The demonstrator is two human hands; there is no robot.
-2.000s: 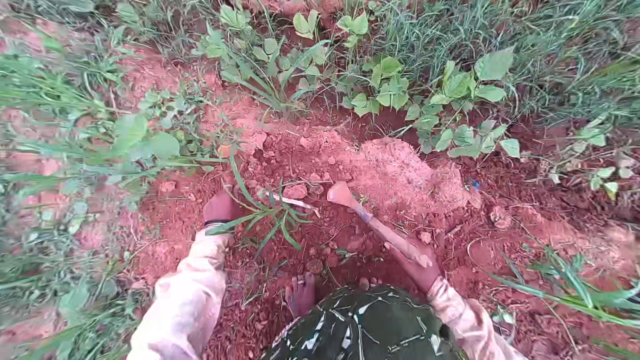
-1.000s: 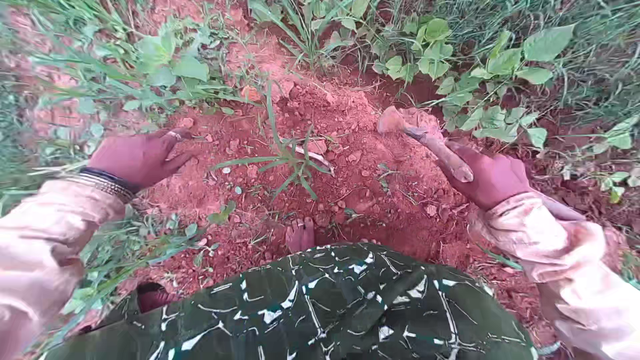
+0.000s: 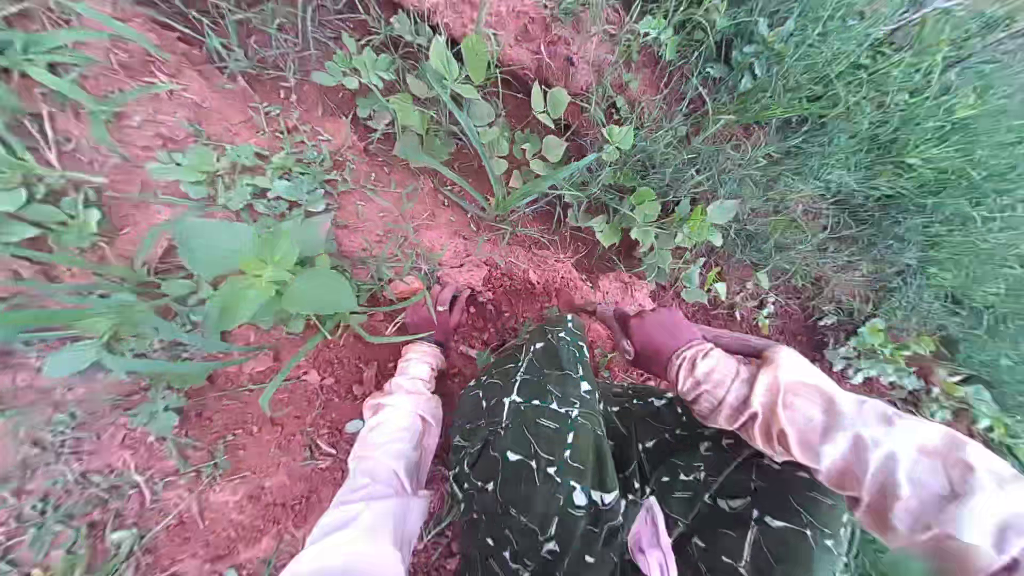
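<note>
My right hand [image 3: 658, 340] grips the wooden handle [image 3: 740, 342] of a short hand hoe. The tool's head [image 3: 578, 305] lies low near the red soil, just beyond my knee, and its blade is partly hidden. My left hand [image 3: 438, 314] is down at the loose red soil [image 3: 500, 308], fingers bent, beside a reddish clod [image 3: 406, 287]. Thin grass blades cross near its wrist. Whether anything is between its fingers cannot be told. Dark green patterned cloth [image 3: 536, 408] covers my legs between the two arms.
A broad-leaved plant [image 3: 276, 276] stands left of my left hand. Ahead grow a grassy tuft [image 3: 498, 200] and low leafy plants [image 3: 652, 224]. Dense grass [image 3: 904, 168] fills the right side. Red soil with small weeds [image 3: 256, 448] lies at the lower left.
The view has shifted a lot. My left hand, raised with fingers spread a second ago, is now down at the soil. My right hand still holds the hoe.
</note>
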